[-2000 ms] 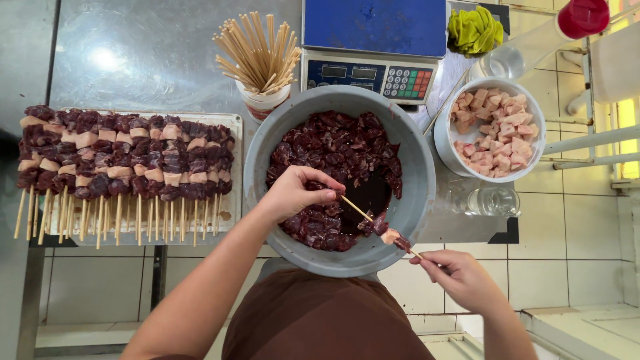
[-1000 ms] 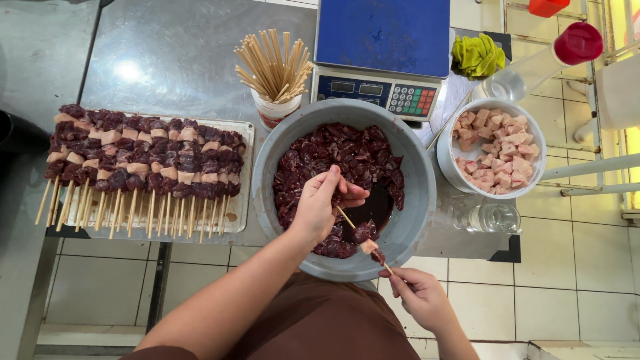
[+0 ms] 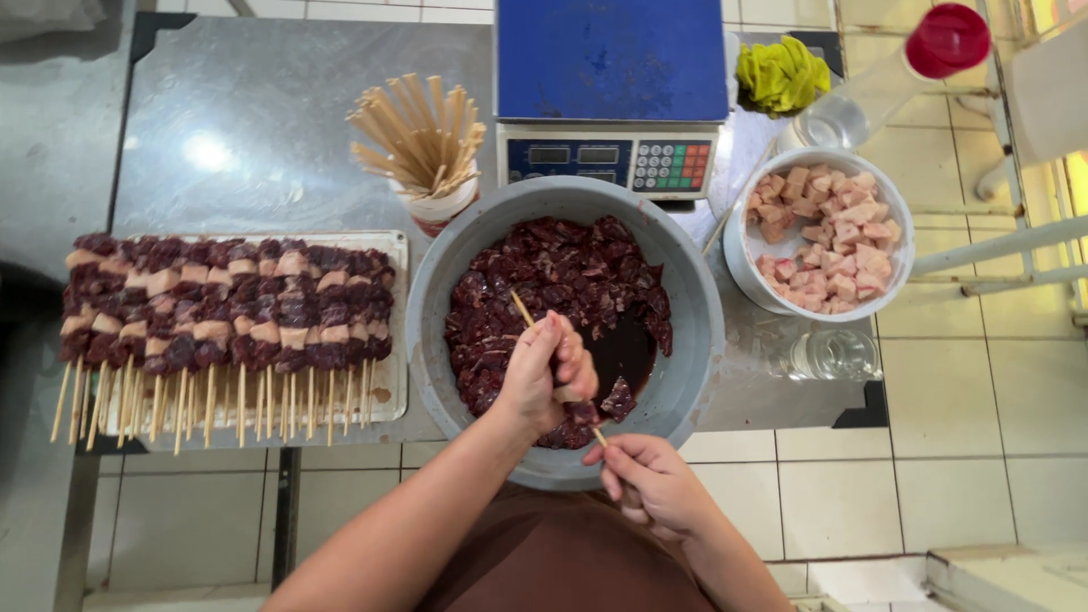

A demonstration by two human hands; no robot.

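Observation:
Over the near side of a grey plastic basin (image 3: 705, 340) of dark red meat pieces (image 3: 544, 255), my left hand (image 3: 548, 370) is closed around meat on a wooden skewer (image 3: 522, 307), whose upper end sticks out above the fist. My right hand (image 3: 650, 484) pinches the skewer's lower end at the basin's near rim. Dark meat and a bit of a pale piece show between the hands; my left fingers hide the rest. Beside them a dark meat piece (image 3: 618, 399) lies over the dark liquid. Finished-looking rows of meat skewers (image 3: 229, 306) lie on a white tray (image 3: 395, 331) at left.
A cup of wooden skewers (image 3: 438, 204) stands behind the basin, near a blue-topped digital scale (image 3: 612, 64). At right are a white bowl (image 3: 901, 255) of pale meat cubes (image 3: 837, 246), a drinking glass (image 3: 837, 354), a yellow-green cloth (image 3: 780, 75) and a clear container with a red lid (image 3: 948, 41).
My left hand was pinching the skewer's upper part two seconds ago; it has moved down along the skewer and is now wrapped around the meat. My right hand still holds the lower end.

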